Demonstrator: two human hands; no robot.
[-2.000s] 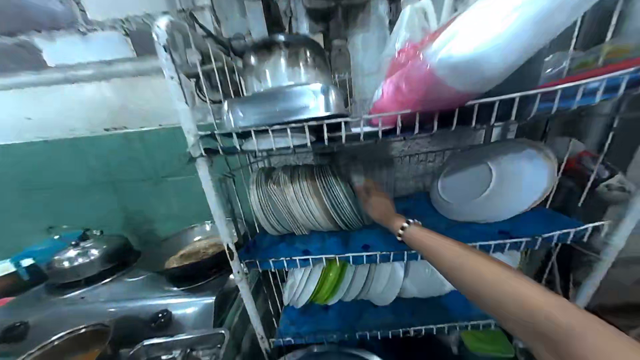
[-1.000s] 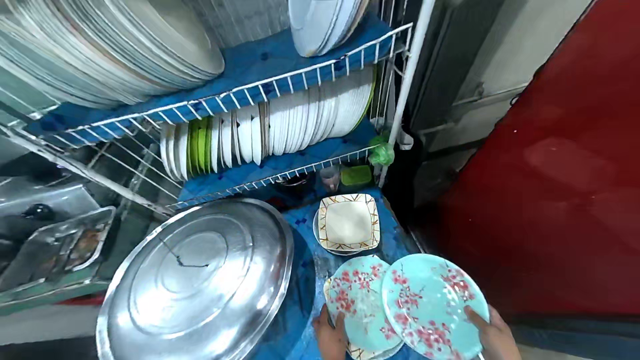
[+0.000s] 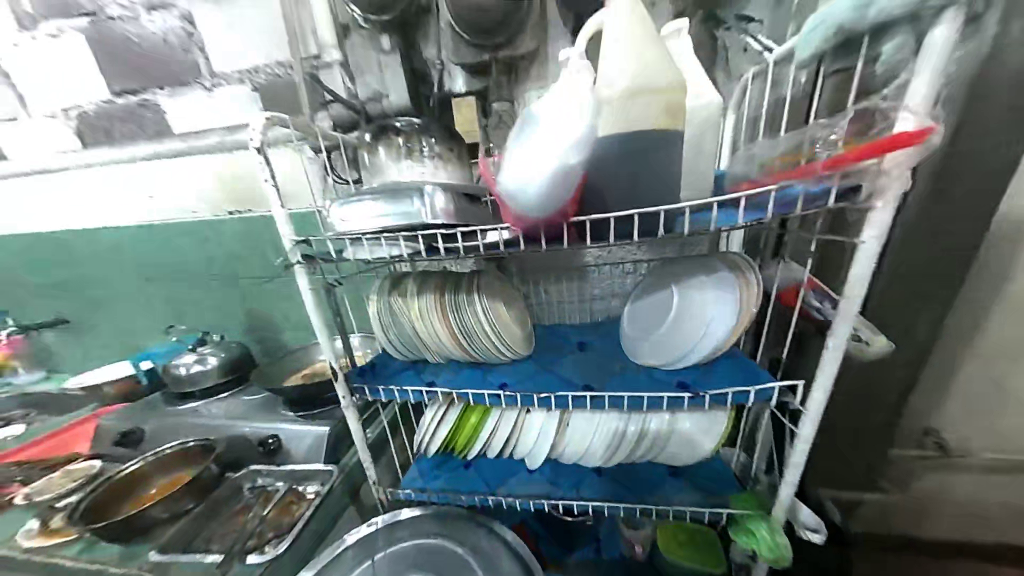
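Observation:
Neither of my hands shows in the view now. A white wire rack (image 3: 640,394) fills the middle. On its middle shelf a row of plates (image 3: 448,316) stands on edge at the left, and larger white oval plates (image 3: 688,312) lean at the right. The shelf below holds a long row of white plates (image 3: 624,436) with some green plates (image 3: 468,430) near its left end. A large round metal lid (image 3: 432,548) is partly visible at the bottom. The floral plates are out of view.
A jug of dark liquid (image 3: 636,160), a steel tray (image 3: 408,208) and a filled plastic bag (image 3: 548,148) crowd the top shelf. At the left are a gas stove (image 3: 296,432), a pan of sauce (image 3: 148,488), a kettle (image 3: 210,364) and a metal food tray (image 3: 256,512).
The view has swung up from the lower table to the rack. Both hands, which were on the floral plates a second ago, have left the view.

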